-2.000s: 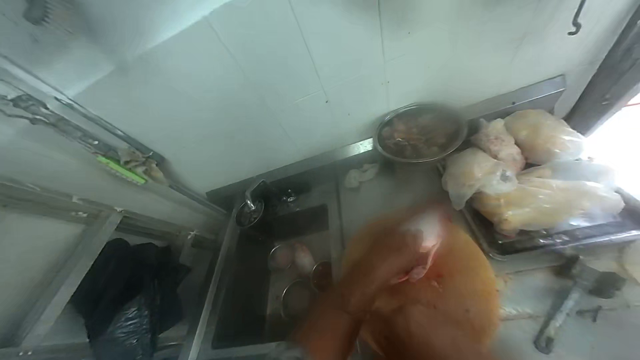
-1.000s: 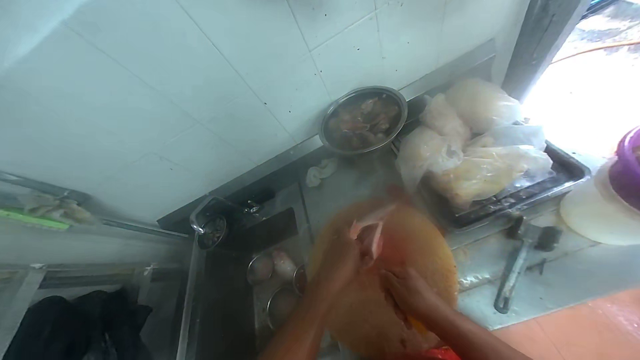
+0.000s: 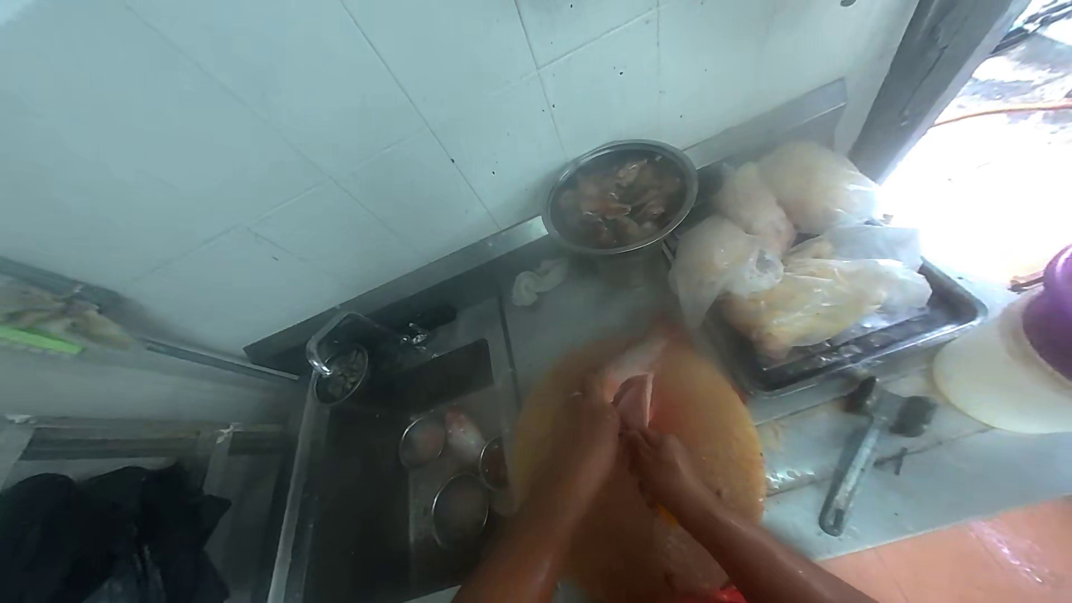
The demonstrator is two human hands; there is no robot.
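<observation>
Over a round, orange-stained cutting board (image 3: 712, 419), my left hand (image 3: 596, 419) is closed on a pale pink piece of raw meat or fish (image 3: 636, 394). Its exact kind is blurred. My right hand (image 3: 662, 461) is at the near end of the same piece, close against my left hand; its fingers are partly hidden, and whether it also holds a knife cannot be seen. A steel bowl (image 3: 548, 205) of raw meat pieces in liquid stands beyond the board. To the right, plastic bags of raw poultry (image 3: 804, 293) lie on a dark metal tray (image 3: 963, 310).
On the left is a steel sink (image 3: 360, 502) with several round bowls (image 3: 461, 511) and a faucet (image 3: 322, 339). A metal mallet (image 3: 858, 469) lies right of the board, near a white bucket (image 3: 980, 377). A crumpled whitish cloth or bag (image 3: 538, 280) lies behind the board. A tiled wall rises behind.
Two seconds ago only one arm showed plainly over the board; since one second ago both hands are at the pink piece. The view has shifted.
</observation>
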